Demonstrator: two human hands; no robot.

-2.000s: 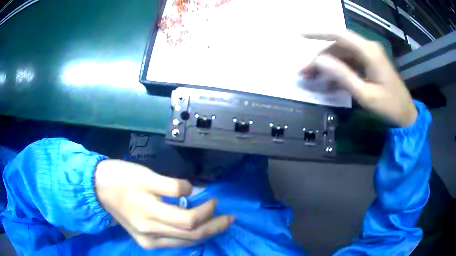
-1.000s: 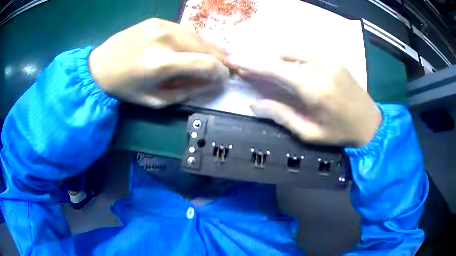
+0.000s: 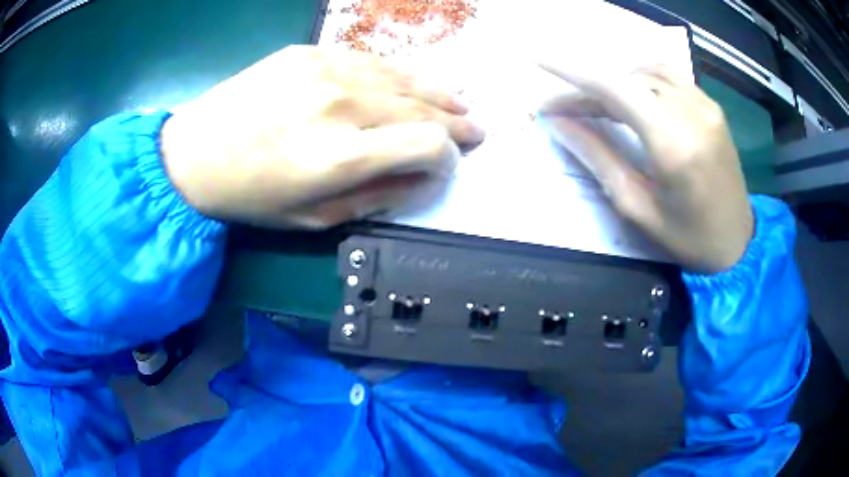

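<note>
A white tray (image 3: 521, 200) with a thin dark rim lies in front of me, with small copper-coloured parts (image 3: 410, 20) heaped at its upper left. My left hand (image 3: 326, 140) is over the tray's left part, fingers bent; whether a part is between its fingertips is hidden. My right hand (image 3: 652, 158) is over the tray's right part, slightly blurred, thumb and forefinger pointing left; I cannot tell if it holds a tiny part. Tiny specks lie on the white between the hands. The black fixture (image 3: 503, 298) lies along the tray's near edge, its four nests facing up.
The dark green bench top (image 3: 56, 102) extends left of the tray. Silvery conveyor rails (image 3: 745, 65) run at the upper right, beside a grey machine frame (image 3: 819, 168). My blue sleeves come in from both sides.
Both hands came together over the tray; since then my right hand has moved right, apart from the left. The fixture sits lower in view.
</note>
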